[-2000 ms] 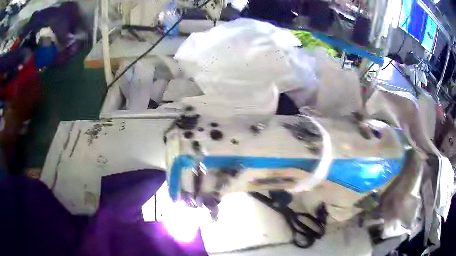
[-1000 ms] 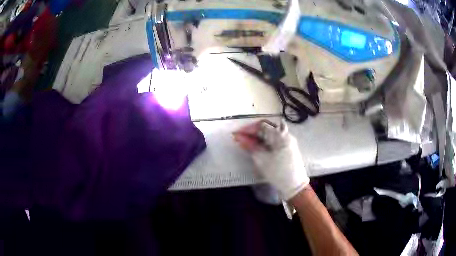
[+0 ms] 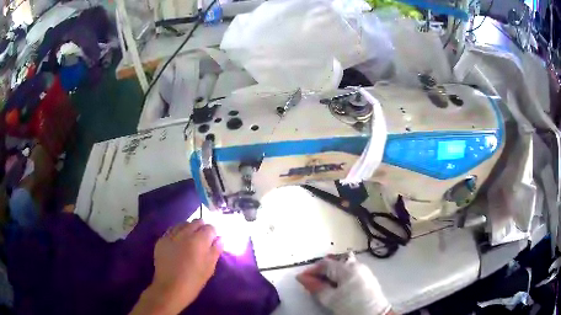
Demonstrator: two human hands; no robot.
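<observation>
A dark garment (image 3: 123, 264), purple under the lamp, lies across the left of the machine bed, with its edge in the bright glare by the needle. My bare left hand (image 3: 184, 261) lies on it, fingers bent and close together, fingertips on the cloth just left of the presser foot area (image 3: 237, 212). My right hand (image 3: 352, 286), in a white glove with bare fingertips, is low over the table's front part. Something small and dark shows between its fingers; I cannot tell what. Black-handled scissors (image 3: 384, 232) lie on the bed of the sewing machine (image 3: 295, 144).
A white cloth strip (image 3: 371, 138) hangs over the machine head. A puffy white plastic bag (image 3: 283, 46) and pale cloth are behind it. Pale fabric (image 3: 513, 166) drapes at the right. Coloured cloth piles lie at the far left beside the green floor (image 3: 98, 135).
The view has tilted back up since one second ago. My left hand has come into view onto the garment by the needle. My gloved right hand is still near the table's front part.
</observation>
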